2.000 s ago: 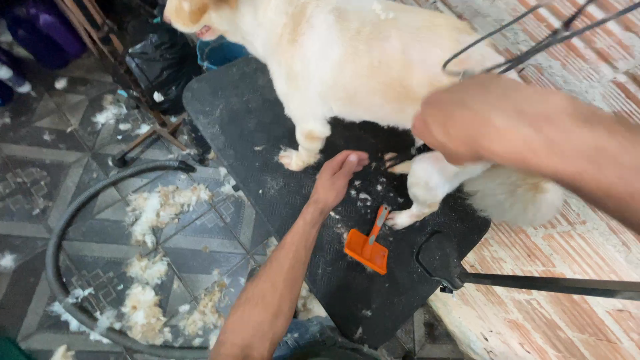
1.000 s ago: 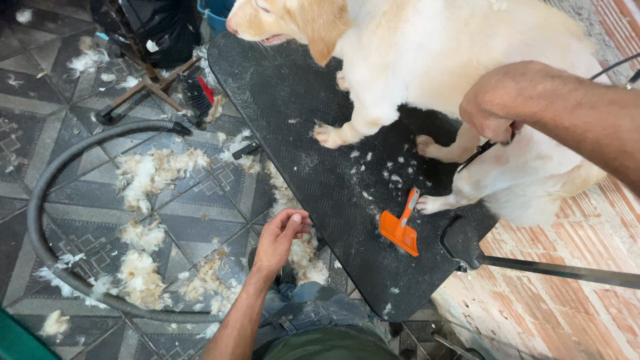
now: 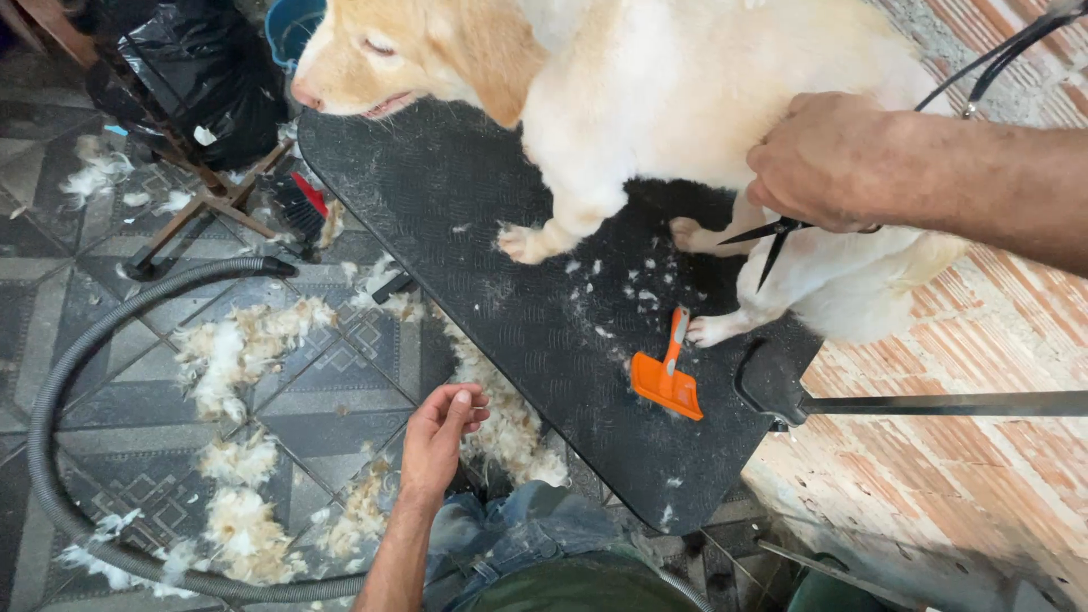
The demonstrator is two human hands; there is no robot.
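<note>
A cream and tan dog (image 3: 654, 93) is on a black textured grooming table (image 3: 442, 229), its head toward the left. My right hand (image 3: 816, 166) holds black scissors (image 3: 778, 234) beside the dog's flank and hind leg; their blades are spread and point down and left. Most of the handles are hidden by my fingers. My left hand (image 3: 444, 425) hangs empty off the table's near left edge, fingers loosely curled. An orange slicker brush (image 3: 667, 382) with a grey and orange handle lies on the table near a hind paw, by small tufts of cut fur (image 3: 646, 296).
A black metal arm (image 3: 935, 405) is clamped at the table's right end, beside a brick wall (image 3: 977, 476). A grey hose (image 3: 51, 425) curves over the tiled floor among clumps of fur (image 3: 246, 348). A rusty stand (image 3: 212, 200), black bag (image 3: 195, 76) and blue bucket (image 3: 293, 30) stand at upper left.
My left hand has moved from over the table to beyond its near left edge. The dog's head, cut off at the top earlier, now shows more fully. The scissor blades have come into plain sight.
</note>
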